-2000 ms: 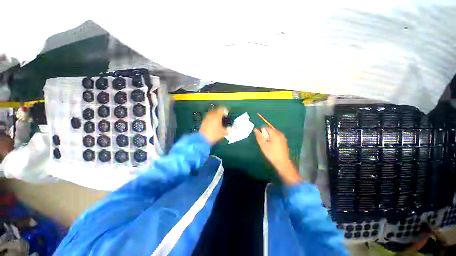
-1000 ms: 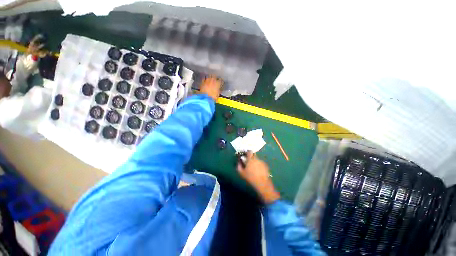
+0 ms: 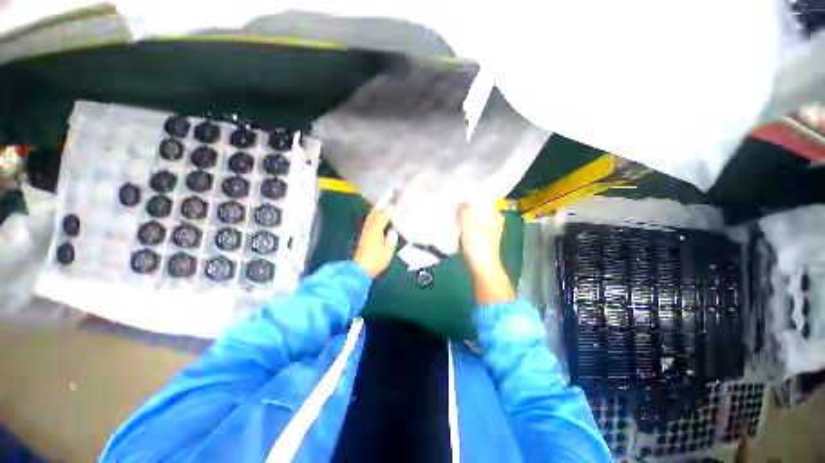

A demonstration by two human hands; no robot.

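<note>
A large thin whitish sheet point(image 3: 434, 136) hangs over the back of the green mat point(image 3: 416, 307). My left hand point(image 3: 375, 242) is at its left edge and my right hand point(image 3: 481, 237) is at its right edge, both gripping it. A small white wipe point(image 3: 418, 257) lies on the mat, partly under the sheet. One black moulded part point(image 3: 425, 278) lies just in front of the wipe. Anything else under the sheet is hidden.
A white-lined tray point(image 3: 99, 190) with rows of black parts is at the left. A stack of glossy black blister trays point(image 3: 651, 307) is at the right, with filled trays point(image 3: 687, 425) below it. White sheeting point(image 3: 624, 72) hangs in front. Yellow tape point(image 3: 570, 185) edges the mat.
The thin sheet has come from behind the mat to over its back part. My right hand has left the wipe and moved up to the sheet. The orange stick and several parts no longer show.
</note>
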